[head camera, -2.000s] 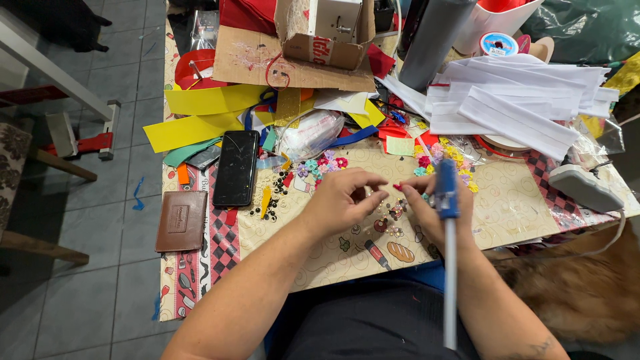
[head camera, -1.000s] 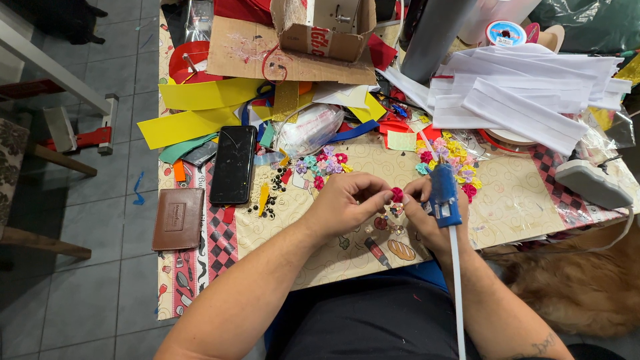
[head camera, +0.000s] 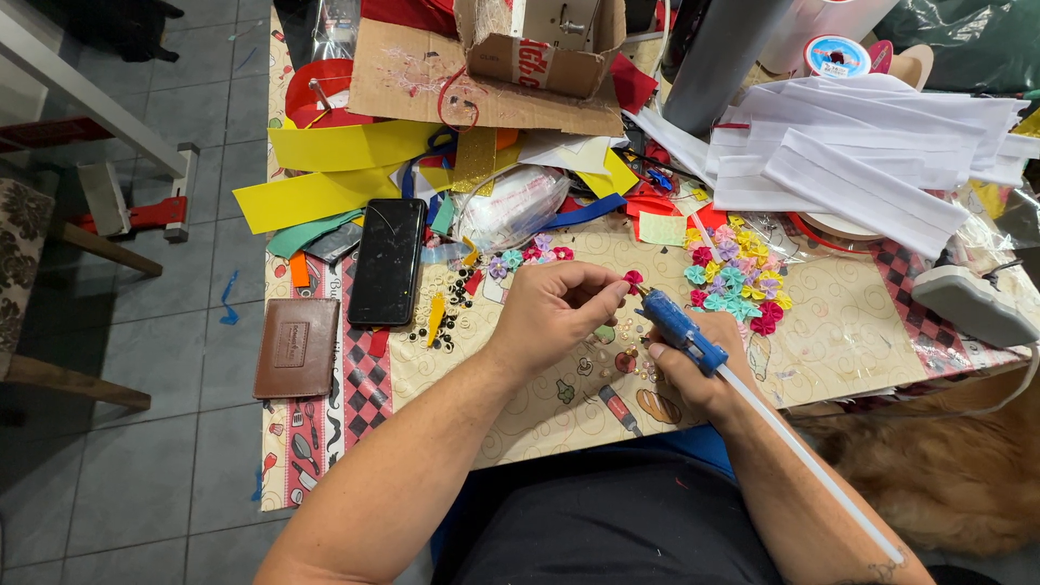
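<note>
Between the thumb and index finger of my left hand (head camera: 561, 313) is a small crimson fabric flower (head camera: 633, 281). My right hand (head camera: 703, 361) grips a blue hot glue gun (head camera: 678, 327), its nozzle at the flower's edge; a long white glue stick (head camera: 812, 467) sticks out of its back end over my forearm. Beads and pearls (head camera: 630, 353) lie on the patterned tablecloth under my hands. Right of the nozzle is a pile of colourful fabric flowers (head camera: 735, 276). More small flowers (head camera: 520, 258) and black beads (head camera: 443, 329) lie beyond and left of my left hand.
A black smartphone (head camera: 387, 262) and a brown leather wallet (head camera: 297, 348) lie at the left. Yellow strips (head camera: 317, 195), a cardboard box (head camera: 540, 49) and white fabric strips (head camera: 861, 150) cover the far side. A grey device with a cord (head camera: 975, 301) rests at the right edge. Orange-brown fur (head camera: 934, 463) shows below it.
The glue gun, earlier pointing away from me, has tilted so its nozzle meets the crimson flower. The flower has stayed in my left fingers since a second ago.
</note>
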